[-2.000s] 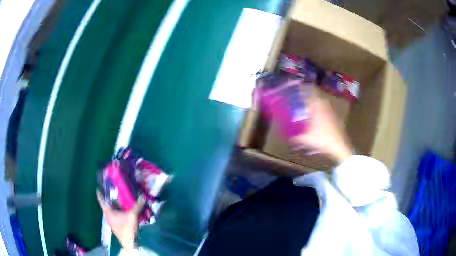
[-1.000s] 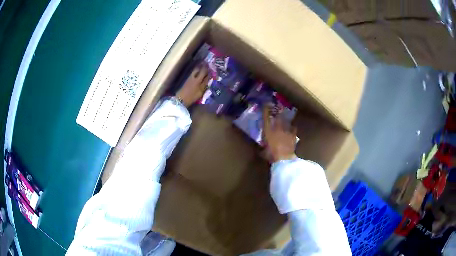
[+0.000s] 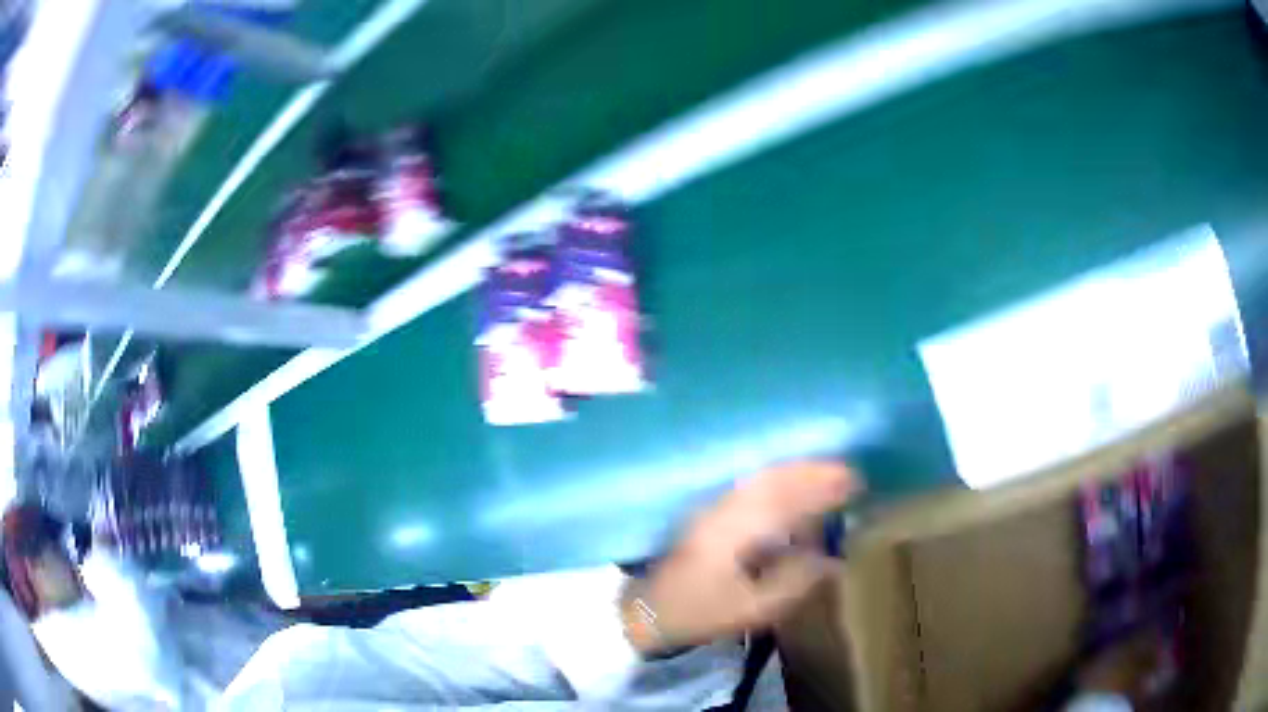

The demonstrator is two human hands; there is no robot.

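Observation:
The view is blurred. My left hand [image 3: 744, 556] is over the bench's near edge beside the carton, fingers loosely apart, with no box seen in it. My right hand [image 3: 1138, 668] shows only in small part at the bottom right, inside the brown shipping carton [image 3: 960, 612], beside pink and purple retail boxes [image 3: 1140, 536]; its grip is hidden. A pair of retail boxes [image 3: 563, 327] lies on the green bench top [image 3: 765, 306] by the white rail.
White label sheet [image 3: 1092, 362] lies beside the carton. More retail boxes [image 3: 362, 209] are on the green conveyor [image 3: 556, 98] beyond the rail. A pale metal bar [image 3: 181, 309] crosses at left. Another person's white sleeve [image 3: 104, 626] and many dark boxes [image 3: 153, 508] show at far left.
The view has swung left towards the bench and conveyor. My left hand has left the boxes in the carton and is now at the bench edge. The carton has shifted to the lower right.

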